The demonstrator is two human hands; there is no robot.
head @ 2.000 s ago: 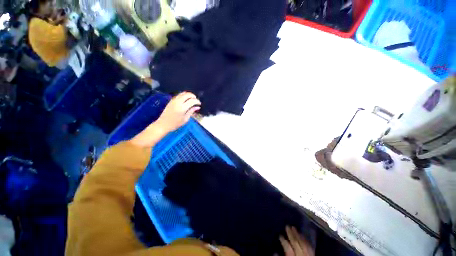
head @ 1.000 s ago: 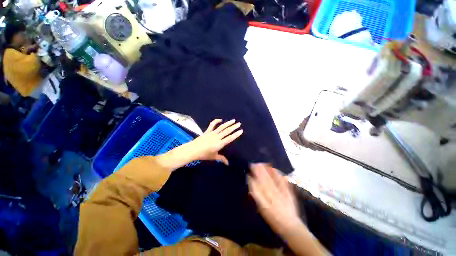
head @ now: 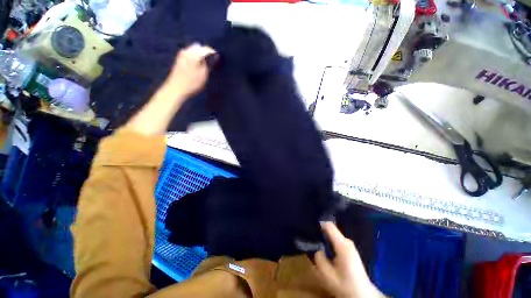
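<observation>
A long dark fabric panel (head: pixel 268 122) stretches from the table over its front edge towards my lap. My left hand (head: pixel 195 67) is shut on its upper left edge, above the table. My right hand (head: pixel 340 262) is at its lower end near my lap, with fingers closed on the dark cloth. More dark cloth (head: pixel 215 215) lies in the blue plastic basket (head: pixel 177 180) at my lap. A heap of dark cut pieces (head: pixel 145 52) lies on the table at left. The panel is slightly blurred.
The HIKARI sewing machine (head: pixel 466 75) stands at right, its presser foot (head: pixel 381 96) beyond the panel. Fabric shears (head: pixel 460 142) lie on the white table (head: pixel 372 169). A cream box (head: pixel 70 38) and bottle (head: pixel 35 78) stand at far left. A red basket (head: pixel 501 276) is below right.
My left hand has moved up and left and taken hold of a panel, now lifted off the heap. My right hand has moved down towards my lap. The view has turned towards the machine.
</observation>
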